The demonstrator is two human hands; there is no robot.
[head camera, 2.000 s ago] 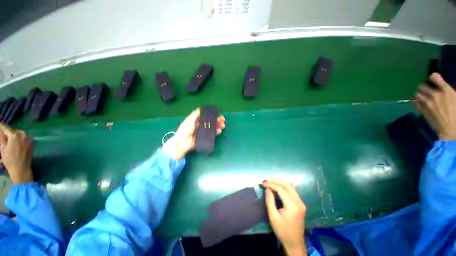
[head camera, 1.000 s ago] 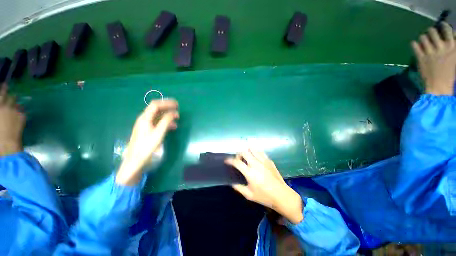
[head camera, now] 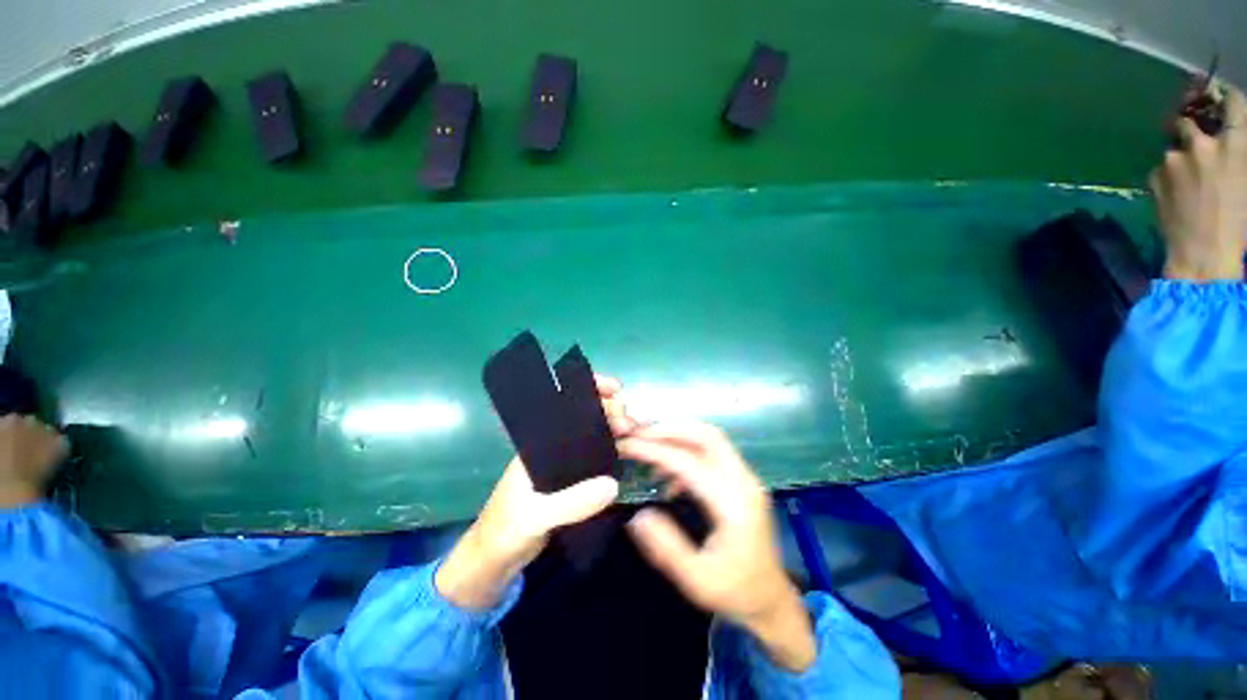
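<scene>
A flat black card blank [head camera: 558,424] with a slit and two tabs at its far end stands up over the near edge of the green table. My left hand [head camera: 517,531] grips its lower part, thumb across the near face and fingertips showing at the right edge. My right hand [head camera: 714,527] is just right of the blank, slightly blurred, fingers apart. Its fingertips are close to the blank's right edge; whether they touch it is unclear. The blank's lower end is partly hidden by my left thumb.
Several black folded inserts [head camera: 548,104] with two small gold marks lie on the far green strip. A pale loop [head camera: 431,271] lies on the table [head camera: 684,287]. Another worker's hand [head camera: 1206,198] is at right, near black pieces [head camera: 1080,280]; another hand [head camera: 25,458] is at left.
The folded insert from my left hand now lies on the far strip. My left hand has come back and taken hold of a blank from the near edge. The strip's pieces have shifted left.
</scene>
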